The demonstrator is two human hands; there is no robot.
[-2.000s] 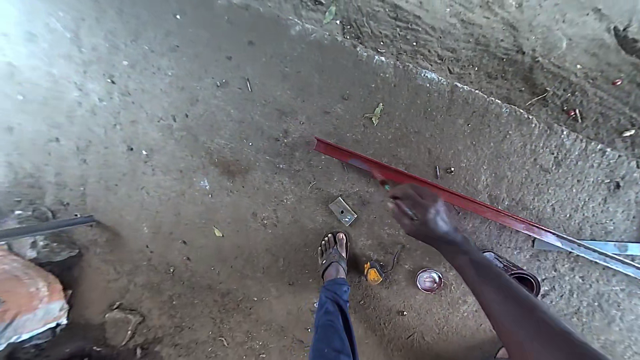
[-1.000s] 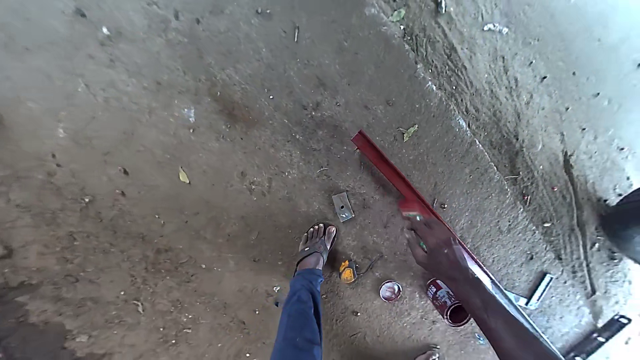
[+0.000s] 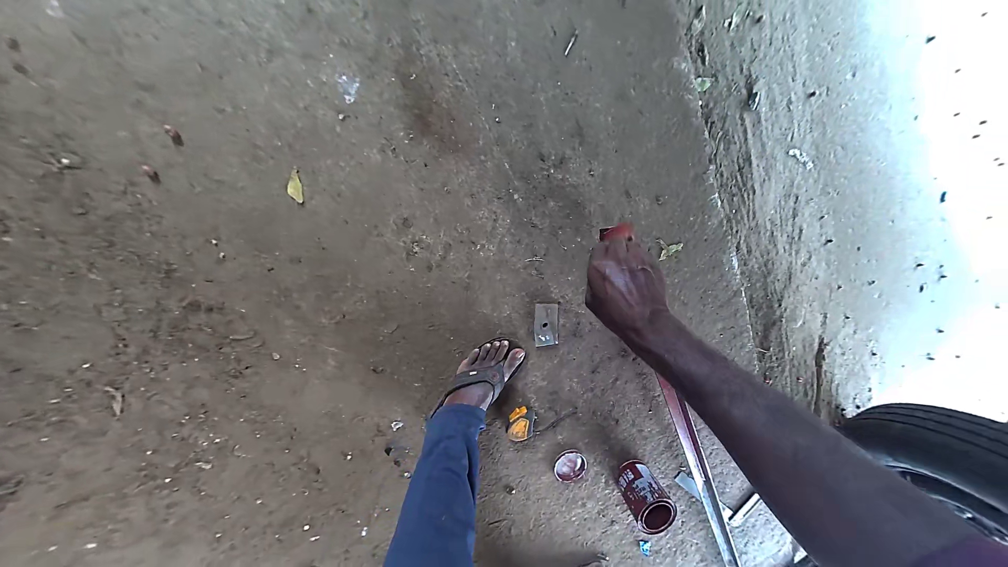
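My right hand (image 3: 628, 287) is over the far end of a long metal bar (image 3: 694, 457), closed around what looks like a paintbrush; its red-wet tip (image 3: 619, 231) shows past my fingers, while the handle is hidden. Red paint coats the upper part of the bar, and its lower part looks bare and shiny. My forearm covers some of it. To the left of the bar lies an open paint can (image 3: 642, 492) with dark red paint at its mouth. Beside the can is a round lid (image 3: 570, 465) with paint on it. My left hand is out of view.
A small metal plate with a hole (image 3: 546, 324) lies near my sandalled foot (image 3: 484, 374). An orange-and-grey object, perhaps a tape measure (image 3: 520, 425), is below it. Light metal pieces (image 3: 740, 510) are by the bar's lower part. A black tyre (image 3: 929, 441) stands at the right.
My right hand has moved along the bar to its far end, which was uncovered in both earlier frames. The view has turned, and the tyre shows more fully.
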